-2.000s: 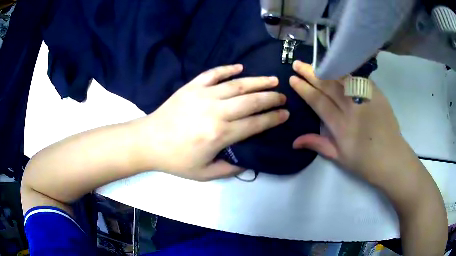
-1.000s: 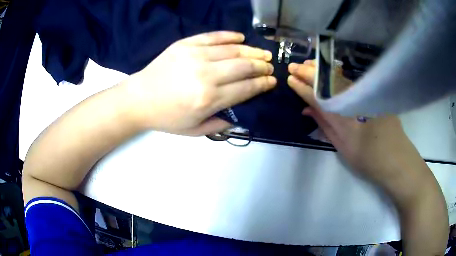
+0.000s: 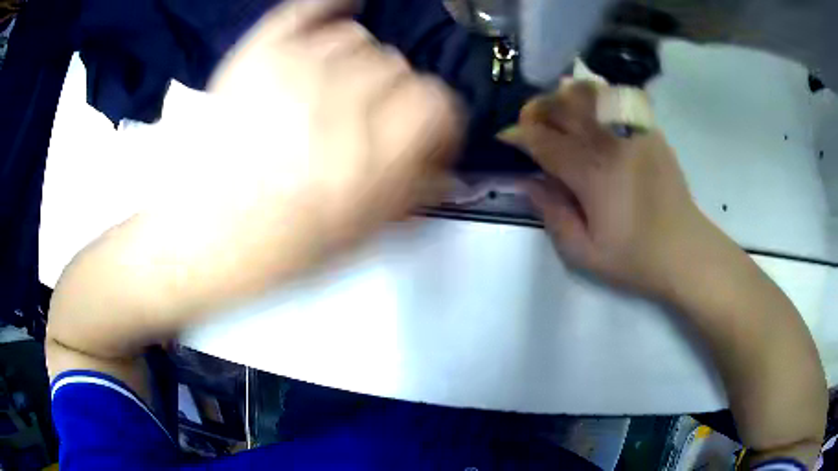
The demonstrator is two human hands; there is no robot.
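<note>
The dark navy cloth [image 3: 482, 115] lies under the metal presser foot [image 3: 503, 63] and spreads behind my left hand. My left hand [image 3: 368, 124] is strongly blurred, in front of the cloth and left of the foot, with its fingers bent. Whether it holds anything cannot be told. My right hand [image 3: 606, 179] is at the cloth's right edge, just right of and below the foot. Its fingers are curled, and whether they grip the cloth is unclear. The cloth's near edge is partly hidden by both hands.
The grey machine head [image 3: 717, 32] fills the top right, with a cream knob [image 3: 623, 108] just above my right hand. The white table [image 3: 441, 313] has a curved front edge. A dark slot and metal bed strip [image 3: 494, 204] run between my hands. More dark cloth hangs at the left.
My left hand has left its flat place on the cloth; it is now blurred with bent fingers. My right fingers have curled. The cloth's near end has moved away from me, baring the bed strip.
</note>
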